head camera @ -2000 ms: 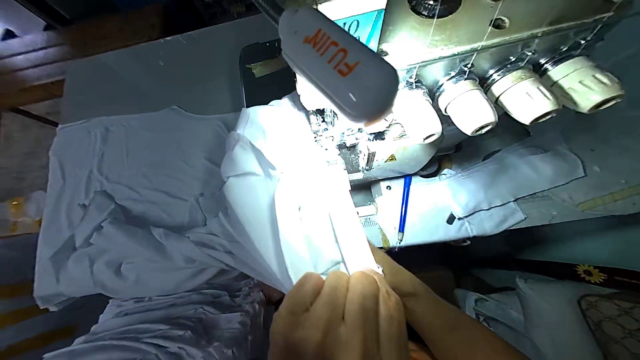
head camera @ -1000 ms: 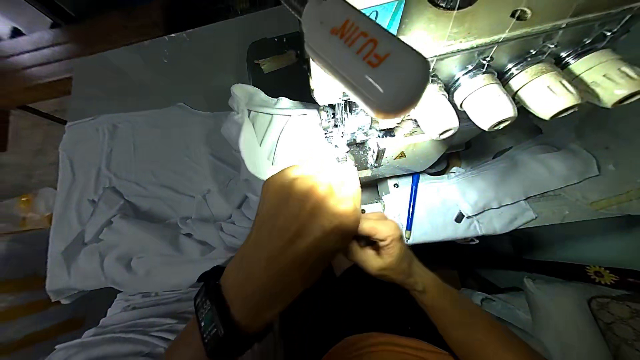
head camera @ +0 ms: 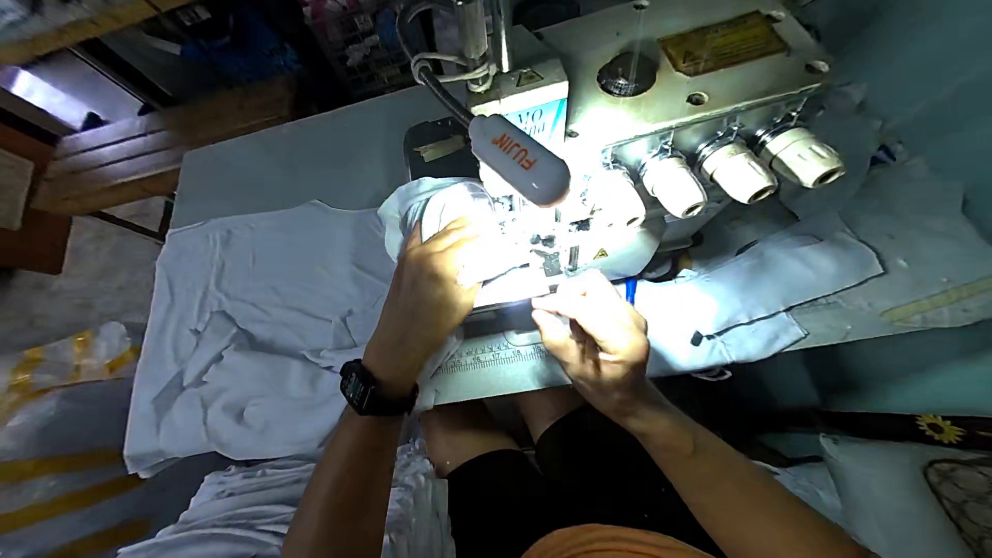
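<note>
An overlock sewing machine point(head camera: 620, 116) with several white tension knobs stands under a lit Fujin lamp point(head camera: 519, 159). At its needle area lies a bunched piece of white fabric point(head camera: 446, 203), partly lost in glare. My left hand point(head camera: 438, 271), below a dark wristwatch, rests on this fabric with its fingers spread on it. On the right of the presser area, my right hand point(head camera: 595, 341) has its thumb and fingertips pinched together near the front edge of the machine plate; whether something thin is between them cannot be seen.
A large white cloth point(head camera: 256, 271) covers the table's left part, above a pile of folded white fabric point(head camera: 232, 504). Right of my right hand lie white fabric pieces point(head camera: 763, 287) and a blue pen point(head camera: 631, 290). A printed ruler point(head camera: 496, 358) runs along the table's front edge.
My left hand has moved from in front of the machine, near my right hand, leftward onto the white fabric. My right hand has moved up to the machine plate. The view has shifted and widened.
</note>
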